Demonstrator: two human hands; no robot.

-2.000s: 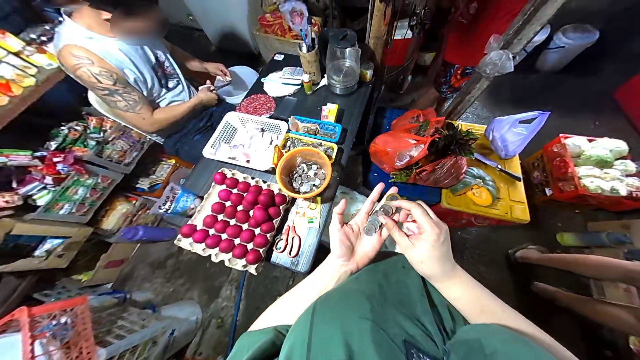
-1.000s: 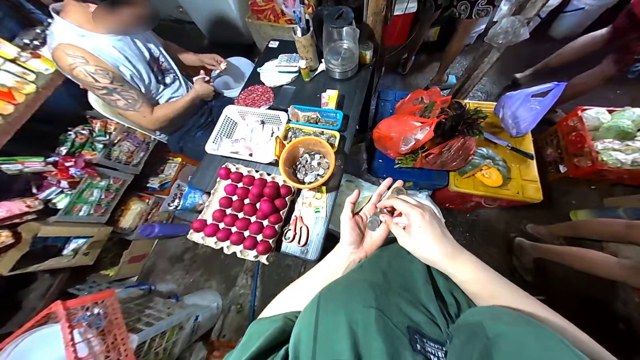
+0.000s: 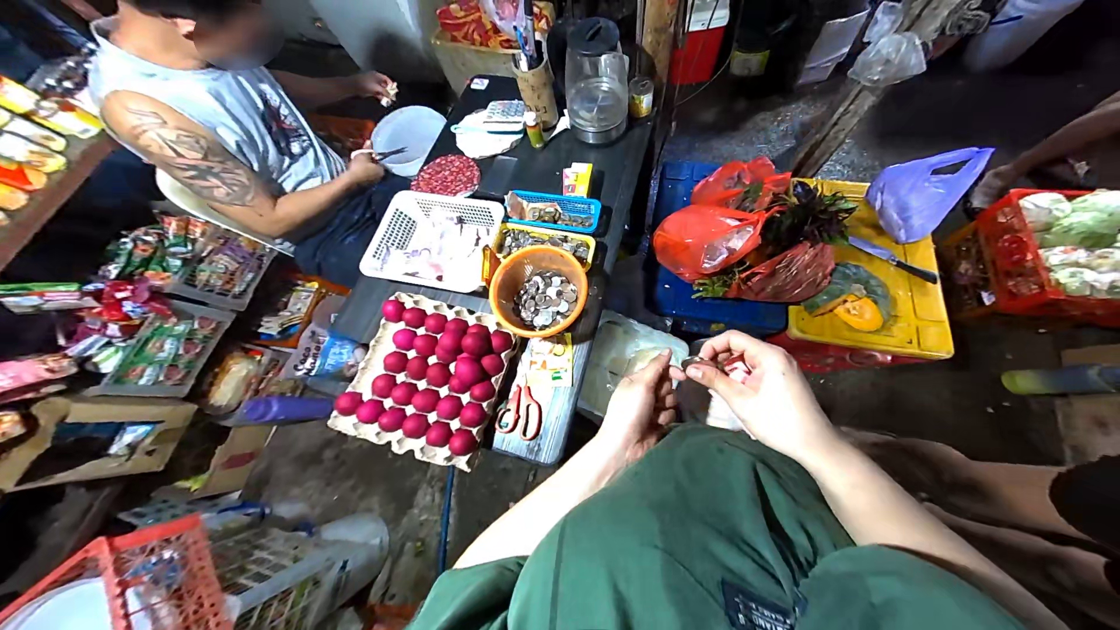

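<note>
My left hand (image 3: pixel 637 404) is raised over my lap, its fingers curled and turned inward; what lies in its palm is hidden. Close beside it, my right hand (image 3: pixel 754 385) pinches a coin (image 3: pixel 692 361) between thumb and fingers. An orange plastic basket (image 3: pixel 500 308) with coins (image 3: pixel 546 300) stands on the dark table to the left of my hands. Behind it are a yellow basket (image 3: pixel 588 254) and a blue basket (image 3: pixel 597 215), both with coins. Red-handled scissors (image 3: pixel 520 413) lie beside a tray of magenta eggs (image 3: pixel 425 400).
A seated person (image 3: pixel 219 149) holds scissors over a white bowl (image 3: pixel 408 140). A glass pitcher (image 3: pixel 598 92) stands at the table's back. Right of the table, a yellow crate lid (image 3: pixel 919 302) bears a knife (image 3: pixel 891 258), cut squash and bags. A red vegetable crate (image 3: pixel 1006 262) stands beyond.
Coins that showed in my left palm are out of sight, and its fingers have curled. Another person's legs at the right have moved nearer my lap.
</note>
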